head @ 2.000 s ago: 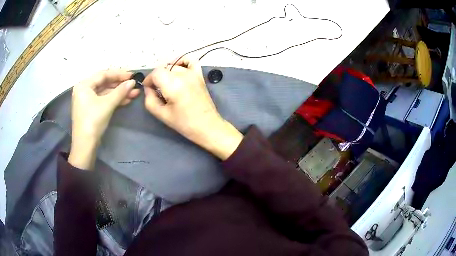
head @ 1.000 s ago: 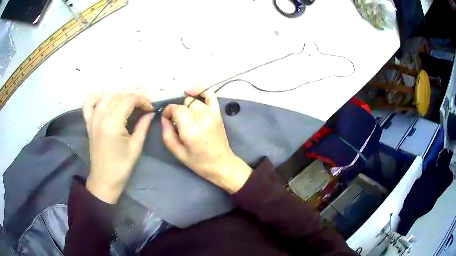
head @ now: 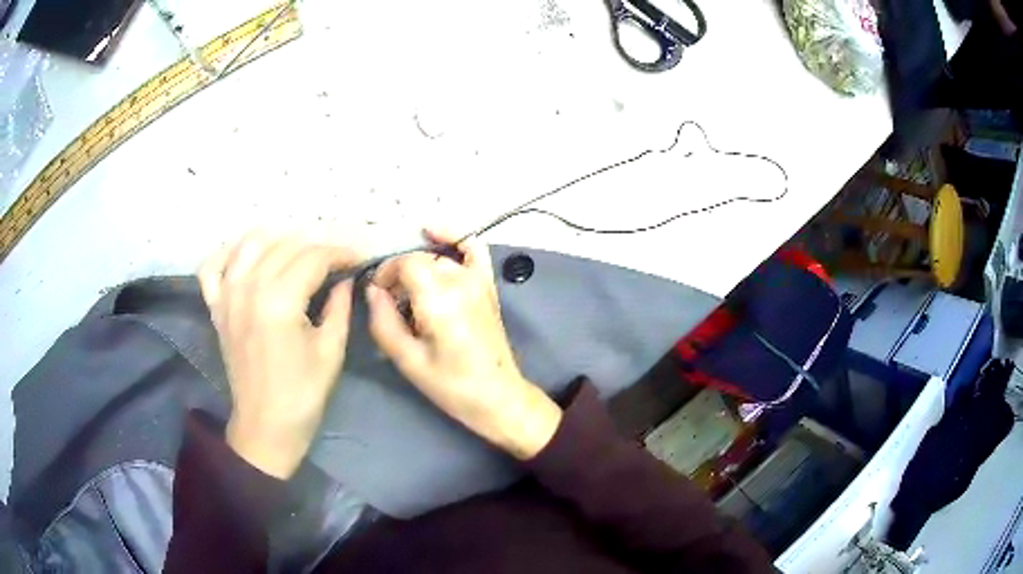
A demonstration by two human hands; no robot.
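The grey garment (head: 426,460) lies over the table's front edge. My left hand (head: 280,342) pinches the garment's edge between thumb and fingers. My right hand (head: 454,336) is bent beside it with its fingertips pinched together at the same edge; a needle between them cannot be made out. The button being held is mostly hidden by my fingers. Another black button (head: 517,268) sits on the garment edge right of my right hand. A dark thread (head: 628,231) runs from my right hand in a long loop over the white table.
Black-handled scissors (head: 662,39) lie at the table's far side, with a clear bag (head: 832,45) to their right. A yellow ruler (head: 135,107) lies at the left. A yellow stool (head: 946,235) and a red-and-navy seat (head: 774,325) stand at the right.
The view has shifted, showing more of the far table with scissors and bag. My left hand has closed over the button and garment edge, which showed clearly between my hands earlier.
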